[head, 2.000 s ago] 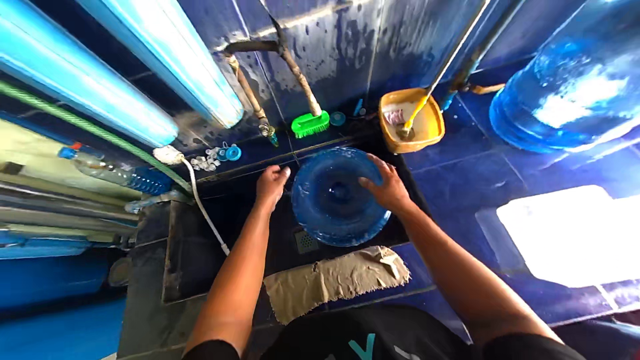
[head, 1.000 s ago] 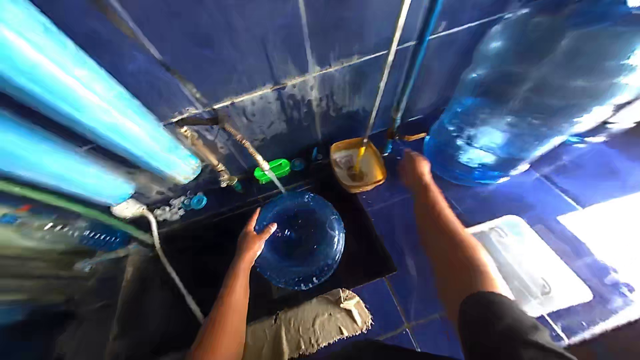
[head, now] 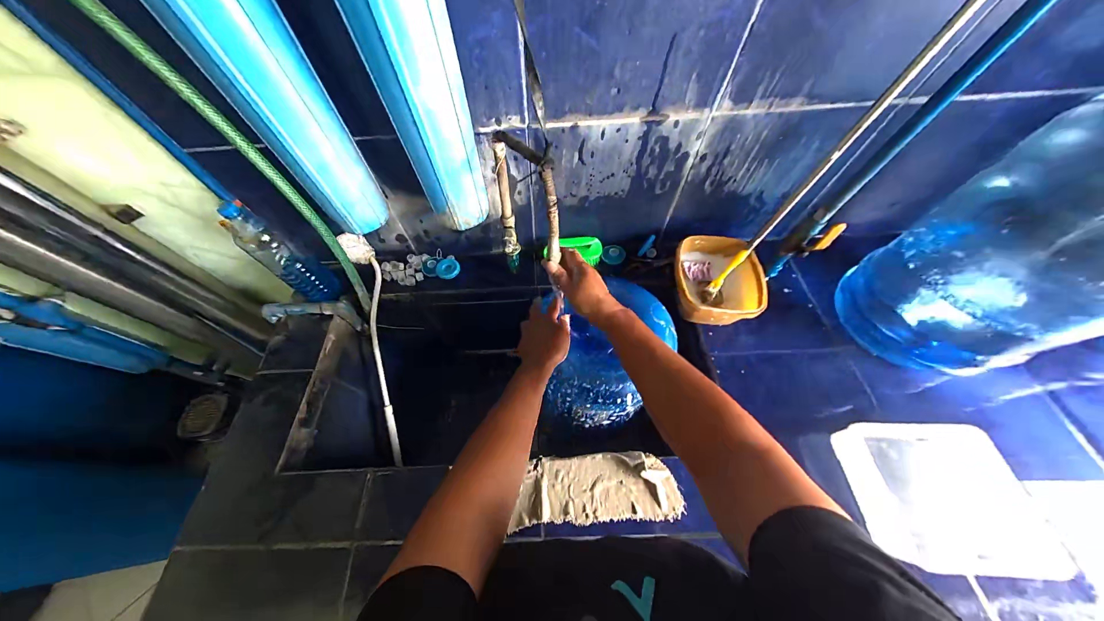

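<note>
A large blue plastic water jug (head: pixel 595 392) lies tilted in the dark tiled sink basin, its rounded body under my forearms. My left hand (head: pixel 543 335) is at the jug's upper left end, fingers curled near its neck, which is mostly hidden. My right hand (head: pixel 583 286) is just above it, at the lower end of the taped water pipe (head: pixel 553 211), where a thin stream of water seems to run down. Whether its fingers grip the pipe end or only touch it is not clear. A green scrubbing brush (head: pixel 580 250) lies behind my right hand.
An orange tub (head: pixel 723 315) holding a yellow-handled brush (head: pixel 733 267) stands at the basin's back right. Another large jug (head: pixel 975 267) lies to the right, near a white tray (head: pixel 949 500). A folded cloth (head: pixel 604 490) rests on the front edge. A white hose (head: pixel 379 354) hangs at left.
The jug has gone from base-up between my hands to lying tilted. My right hand, out by the valve behind the orange tub one second ago, is now at the pipe end beside my left hand.
</note>
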